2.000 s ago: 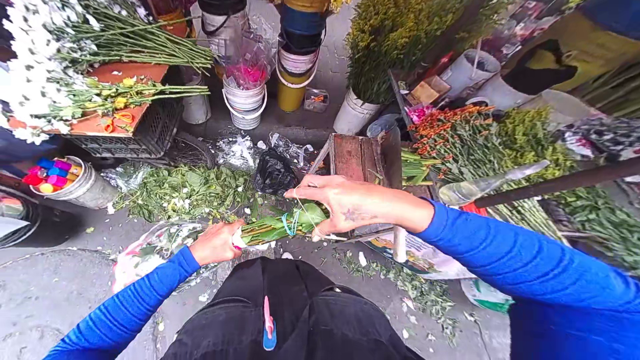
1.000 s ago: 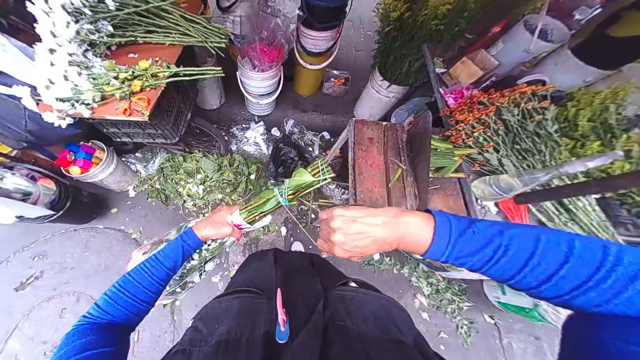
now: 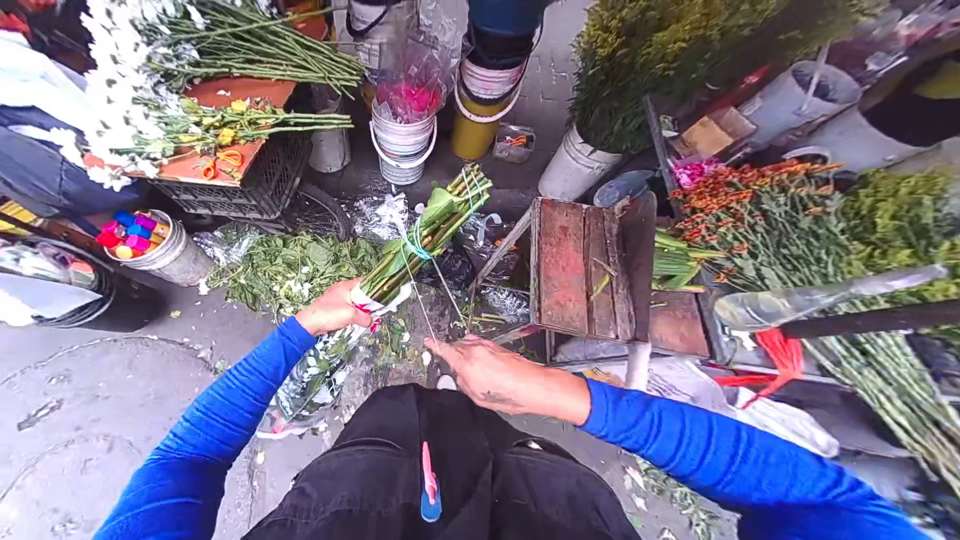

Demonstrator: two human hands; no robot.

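Observation:
My left hand [image 3: 335,307] grips a bundle of green flower stems [image 3: 427,232] at its paper wrap, the cut ends pointing up and to the right. Light blue string [image 3: 415,244] circles the stems, and two strands run taut from it toward my right hand [image 3: 491,373]. That hand is closed on the string, below and to the right of the bundle. Below my left hand hangs the wrapped flower end [image 3: 311,386] in clear plastic, partly hidden by my forearm.
A wooden crate stand [image 3: 562,262] stands right of the bundle. Cut leaves [image 3: 300,266] litter the ground. White daisies [image 3: 127,90] and orange-handled scissors [image 3: 217,163] lie on a table [image 3: 277,90]. Orange flowers [image 3: 739,195] lie at right; a white bucket [image 3: 405,146] stands ahead.
My right hand has come away from the stems, drawing the string out. The bundle's cut ends, low and near my right hand two seconds ago, now point up and right.

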